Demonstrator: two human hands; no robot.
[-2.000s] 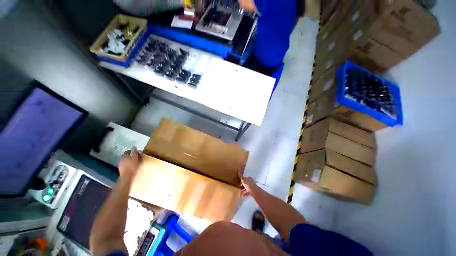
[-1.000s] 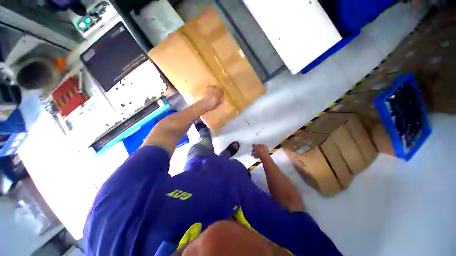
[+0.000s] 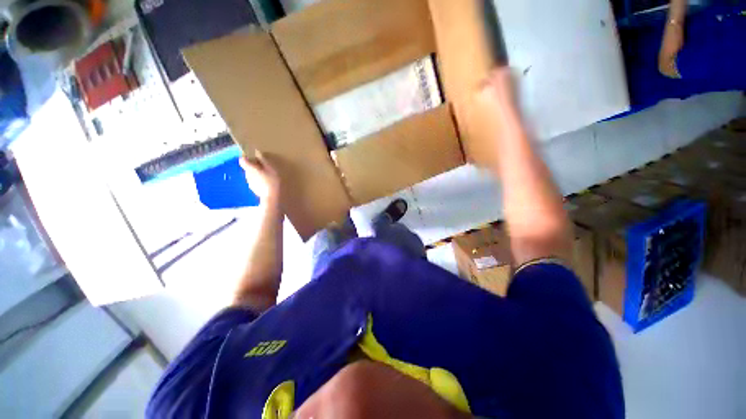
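Note:
A brown cardboard carton (image 3: 393, 155) stands in front of me with its flaps open on all sides. A white sheet or white contents with faint print (image 3: 380, 106) shows inside it. My left hand (image 3: 262, 176) is closed on the outer edge of the carton's left flap, thumb on top. My right hand (image 3: 499, 86) is blurred at the outer edge of the right flap; its fingers cannot be made out.
A dark pad (image 3: 196, 33), an orange-red slotted block (image 3: 105, 74) and a dark round duct mouth (image 3: 51, 24) are at upper left. A white bench (image 3: 564, 74) and another person's hand (image 3: 672, 49) are at upper right. Lower right are a blue bin of black parts (image 3: 631, 274) and cartons (image 3: 483, 258).
The carton's top was closed a second ago and its flaps are now open. My left hand has moved from its top to the left flap, and my right hand has risen to the right flap.

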